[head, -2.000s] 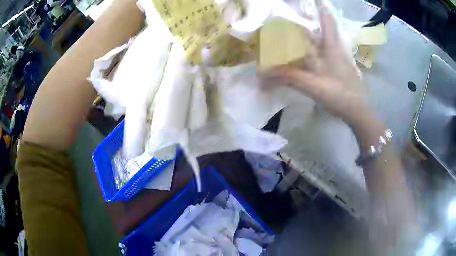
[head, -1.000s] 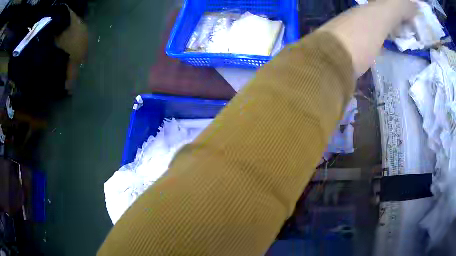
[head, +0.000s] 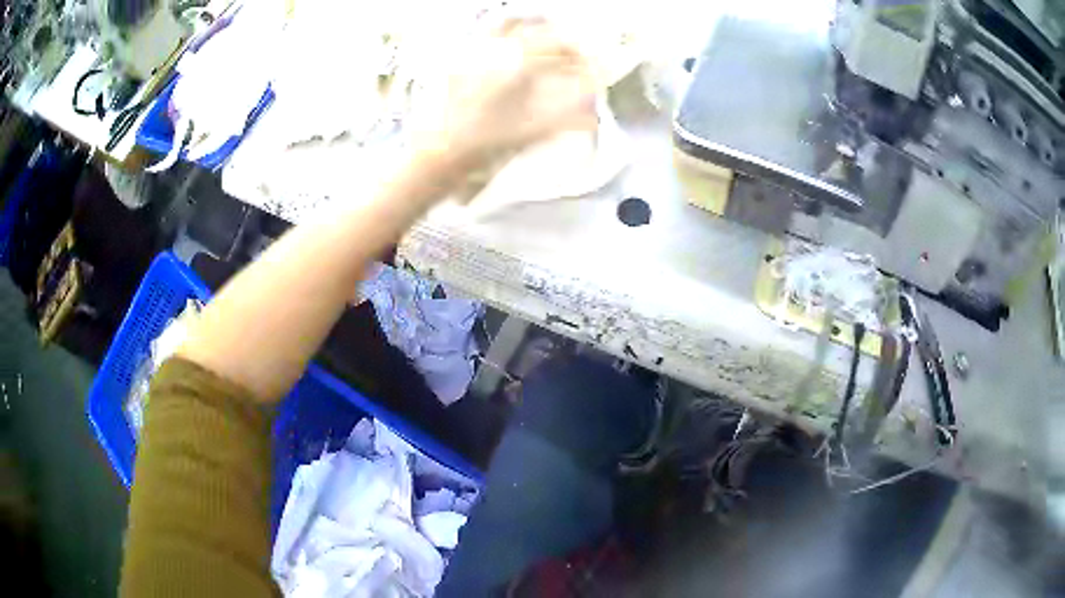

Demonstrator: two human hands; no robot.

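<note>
My left hand (head: 520, 99) reaches in from the lower left in a brown sleeve and is over the white table at the top centre. It is blurred and overexposed, with its fingers looking curled. White cloth (head: 549, 173) lies under and beside it; whether the fingers grip it cannot be told. More white cloth lies on the table to the left, washed out by glare. My right hand is not in view.
The grey machine (head: 771, 105) stands at the right, with thread snips (head: 937, 371) near the table edge (head: 584, 306). A blue crate of white pieces (head: 292, 438) and a perforated blue crate (head: 117, 374) are below. A small blue basket (head: 239, 134) is at upper left.
The view has swung from the floor crates to the table and machine. My left arm now reaches up to the cloth at the top centre. The right hand seen two seconds ago is gone.
</note>
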